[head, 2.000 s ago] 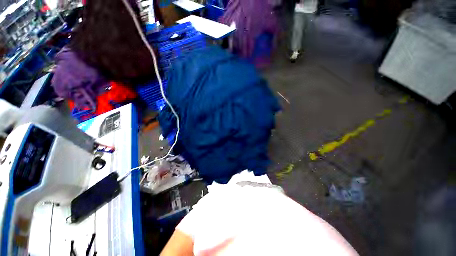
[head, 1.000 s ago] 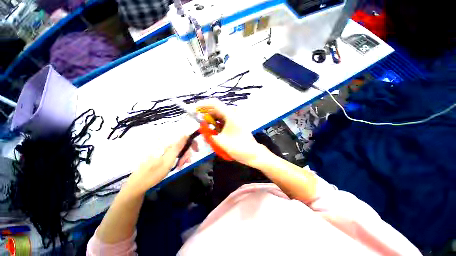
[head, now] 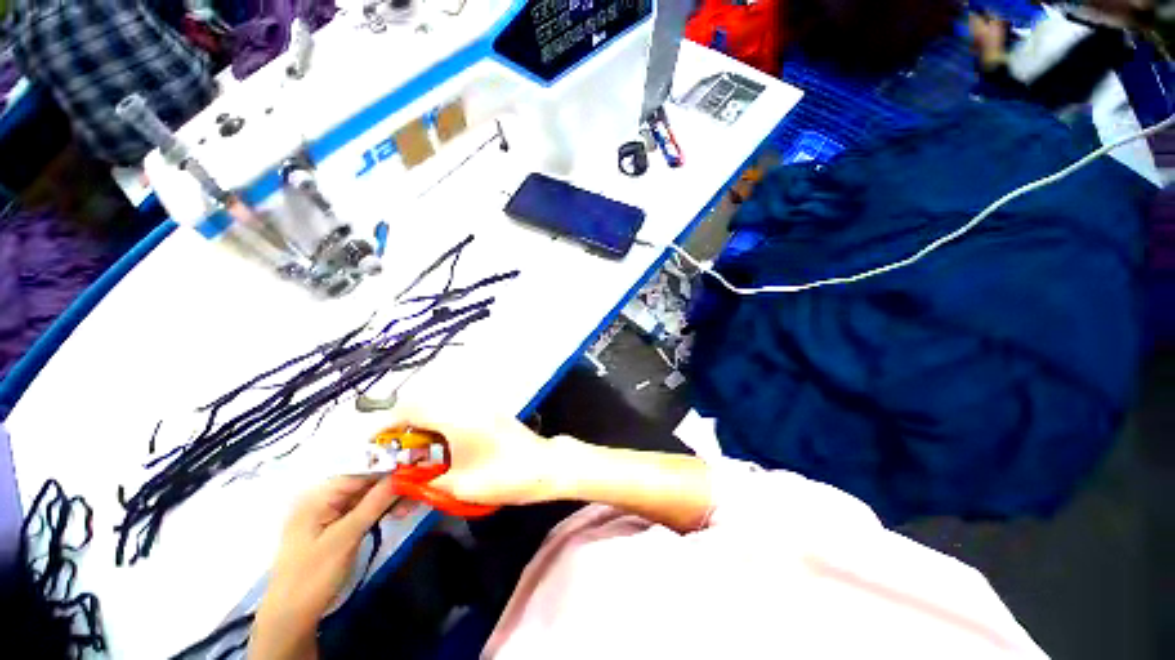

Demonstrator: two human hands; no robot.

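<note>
My right hand (head: 496,462) grips the scissors (head: 432,485) by their red and yellow-orange handle loops, near the table's front edge. My left hand (head: 325,531) is closed on a dark fabric strip (head: 374,552), which hangs down below the fingers. The two hands are close together, and the scissor blades are mostly hidden at my left fingertips. A loose bundle of cut black strips (head: 309,387) lies on the white table beyond my hands. A small flat grey-brown piece (head: 375,402) lies beside the bundle.
A white sewing machine (head: 425,116) stands behind the strips. A smartphone (head: 576,215) with a white cable (head: 889,268) lies right of it. A navy fabric heap (head: 902,322) is right of the table. A tangled black pile (head: 52,580) is at the left edge. Part of another person (head: 999,45) shows top right.
The view has swung back from the right to the table, then shifted rightwards and closer. My left hand has come up to the scissors in my right hand.
</note>
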